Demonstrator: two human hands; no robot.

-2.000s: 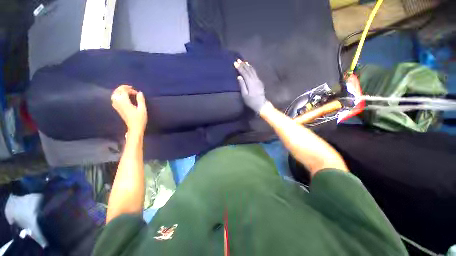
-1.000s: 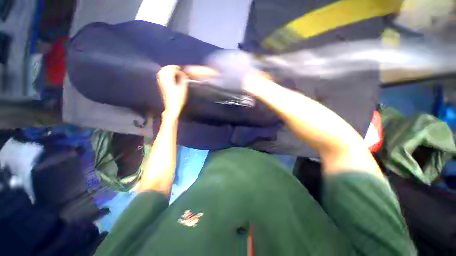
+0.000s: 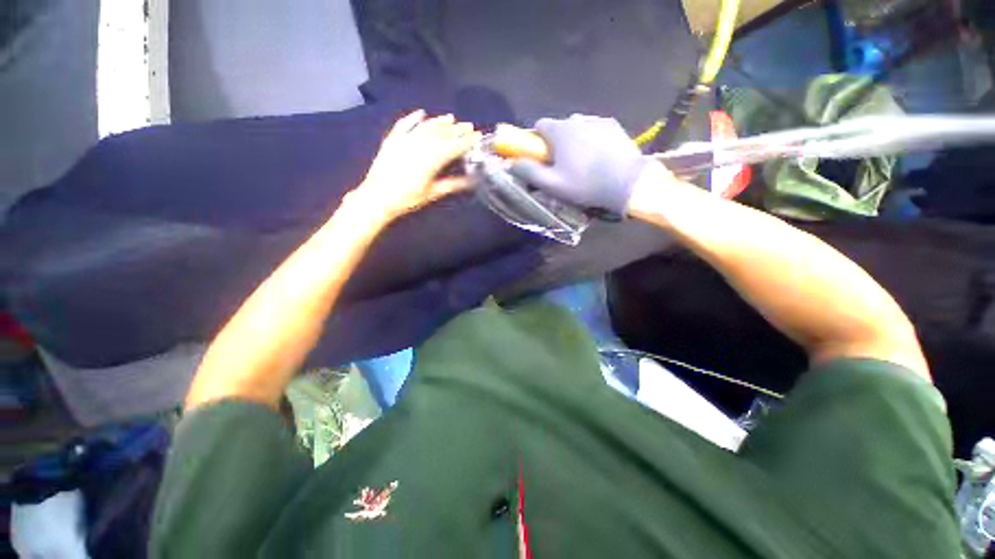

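Observation:
The steam iron (image 3: 531,202) has a silver body and an orange-brown handle. It stands on the right part of the navy garment (image 3: 262,164), which lies over the long padded form. My right hand (image 3: 589,164), in a light grey glove, is closed around the iron's handle. My bare left hand (image 3: 420,164) is on the cloth just left of the iron, fingers bent and spread, thumb near the iron. Whether its fingers pinch the cloth cannot be told.
A whitish hose (image 3: 829,140) runs from the iron to the right. A yellow hose (image 3: 715,55) comes down beside a red-edged piece (image 3: 726,153). A white strip (image 3: 133,66) lies at the back left. Crumpled green cloth (image 3: 835,137) is at the right.
The iron was parked at the right two seconds ago; my right hand has taken it and brought it onto the garment. My left hand has moved right, close to the iron.

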